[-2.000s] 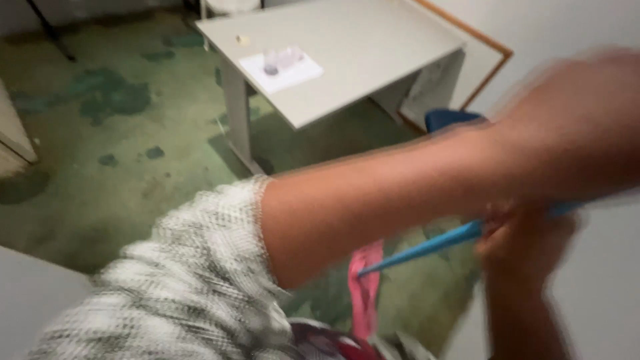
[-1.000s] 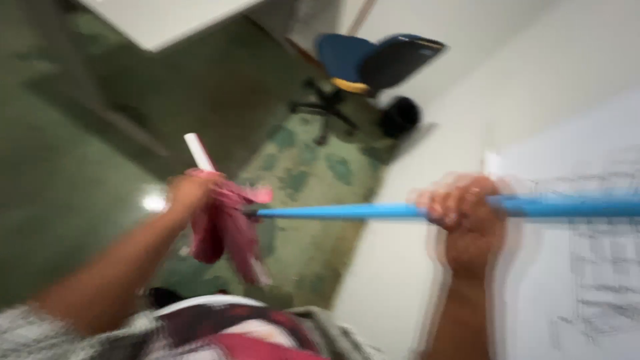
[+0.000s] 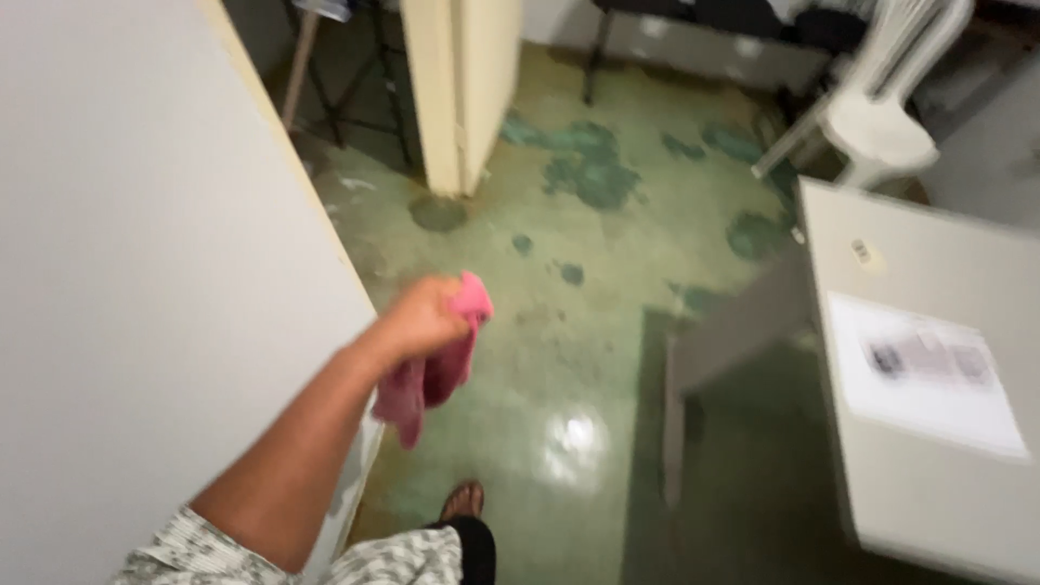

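Note:
My left hand (image 3: 426, 317) is closed around a pink cloth (image 3: 443, 370), which hangs below the fingers over the green floor, beside the white wall at the left. The cloth's lower end dangles close to the wall's bottom edge. My right hand is out of view, and so is the blue pole. One foot in a sandal (image 3: 464, 499) shows on the floor at the bottom.
A light grey desk (image 3: 918, 512) stands at the right, with a paper sheet (image 3: 861, 394) on it. Behind it is a white plastic chair (image 3: 877, 130). A cream door frame (image 3: 445, 97) rises ahead, with a dark metal stand (image 3: 390, 81) left of it. Dark seats (image 3: 735, 15) line the far wall.
The view has swung far to the left. A second ago my right hand gripped the blue pole and my left hand held the pink cloth with a white stick by it; pole, stick and right hand are now out of view.

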